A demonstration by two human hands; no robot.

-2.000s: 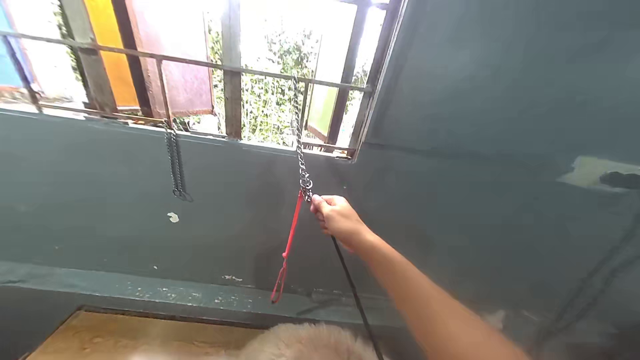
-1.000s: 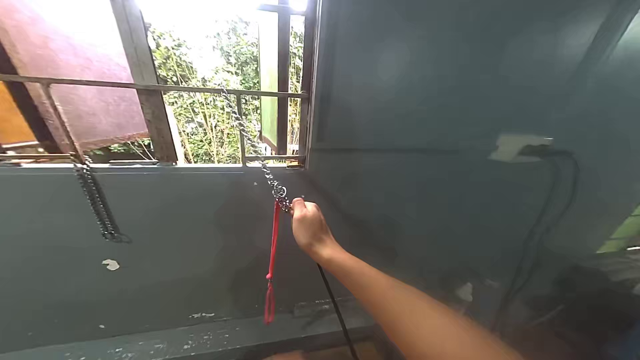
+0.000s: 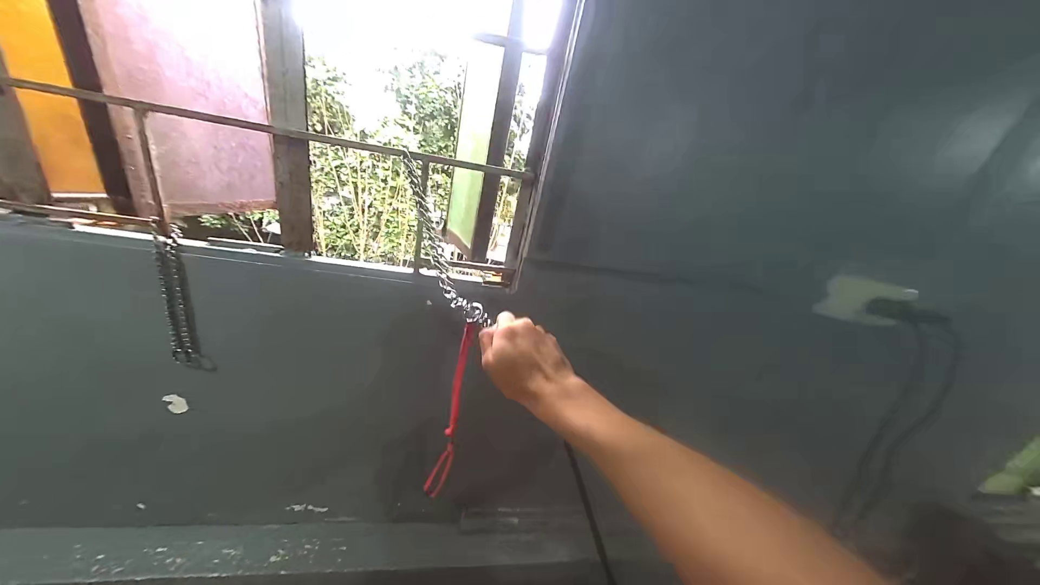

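My right hand (image 3: 524,353) is closed at the lower end of a metal chain (image 3: 435,252), around what looks like a metal clip whose shape the fingers hide. From the window's upper rail the chain slants down to the hand. A red cord (image 3: 459,390) with a loop at its tip hangs from a ring just left of my fingers. Below the wrist a black cord (image 3: 587,512) runs down out of view; where it joins is hidden. My left hand is out of view.
A second chain (image 3: 175,309) hangs doubled from the metal window bars (image 3: 227,120) at left. A wall outlet (image 3: 865,299) with a plugged-in cable is on the grey wall (image 3: 731,179) at right. Along the wall's foot runs a ledge (image 3: 244,556).
The view has shifted, and the tan furry shape seen at the bottom two seconds ago is out of frame. My right hand stays at the chain's end.
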